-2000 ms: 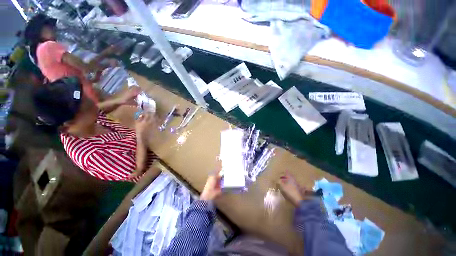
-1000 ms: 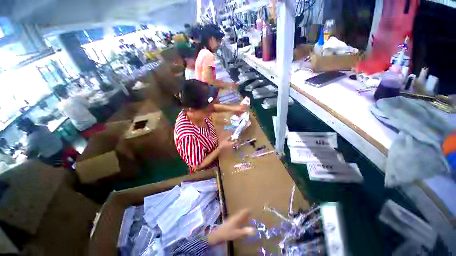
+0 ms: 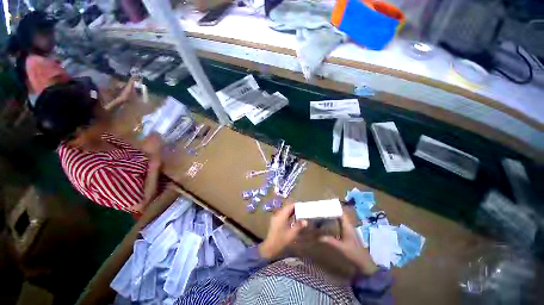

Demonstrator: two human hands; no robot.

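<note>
My left hand (image 3: 281,232) and my right hand (image 3: 352,241) hold a white retail box (image 3: 318,209) between them, low in front of my body. The box is tilted, with a white face up and a darker, shaded side towards me; its contents cannot be told. A loose pile of bagged accessories (image 3: 285,173) lies on the cardboard ledge just beyond my left hand. Light-blue and white papers (image 3: 385,241) lie right of my right hand, with a small dark part (image 3: 376,218) on them.
An open bulk carton of whitish trays (image 3: 170,256) stands at the left. White boxes (image 3: 355,143) lie on the green belt (image 3: 298,134) beyond the cardboard ledge (image 3: 232,161). A worker in red-striped clothing (image 3: 104,173) sits at the left. Crumpled clear bags (image 3: 495,271) lie at the right.
The view has swung back from the left. A second ago my left hand was empty near the carton; now both hands are on a box.
</note>
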